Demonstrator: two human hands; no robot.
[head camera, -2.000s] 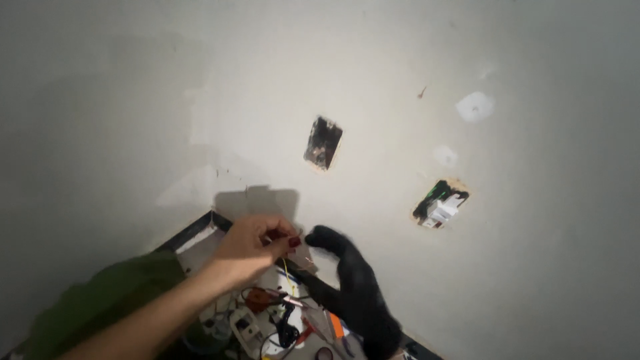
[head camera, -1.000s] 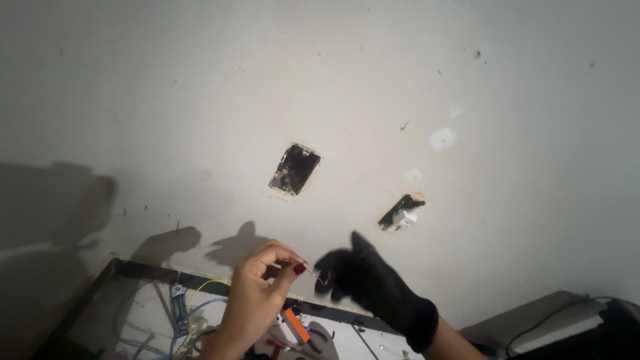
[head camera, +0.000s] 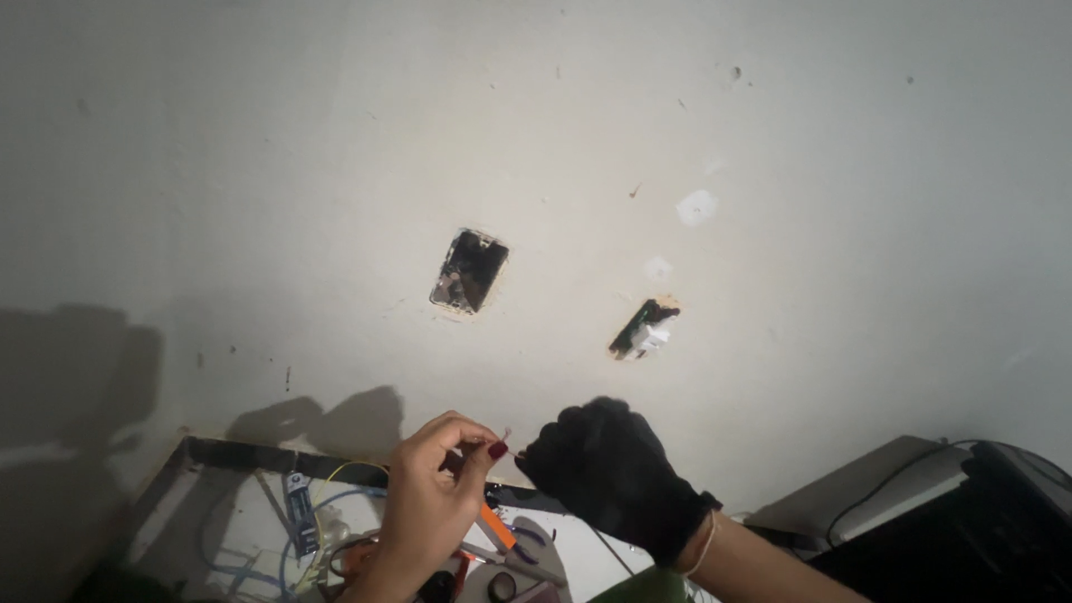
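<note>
Near the bottom middle, my left hand (head camera: 444, 494) is bare and pinches a thin wire (head camera: 507, 435) between thumb and forefinger. Close to its right, my right hand (head camera: 615, 473) wears a black glove; its fingers are curled on a thin strand that runs toward my left thumb. Both hands are in front of a pale wall, above a white surface. Up on the wall is a rectangular recessed electrical box (head camera: 471, 272), dark inside. Lower to the right, a second wall opening (head camera: 634, 337) has a white fitting (head camera: 653, 335) sticking out of it.
A white surface with a dark edge (head camera: 251, 455) bears a blue cable (head camera: 347, 496), a yellow wire (head camera: 339, 469), an orange-handled item (head camera: 497, 528), a blue-grey tool-like item (head camera: 301, 512) and more clutter. At the lower right stands a large black object (head camera: 980, 511) with a cable.
The gloved hand has turned and its fingers have closed in, near the bare fingertips. My left hand keeps its pinch. The view has shifted since two seconds ago, and the black object shows more at right.
</note>
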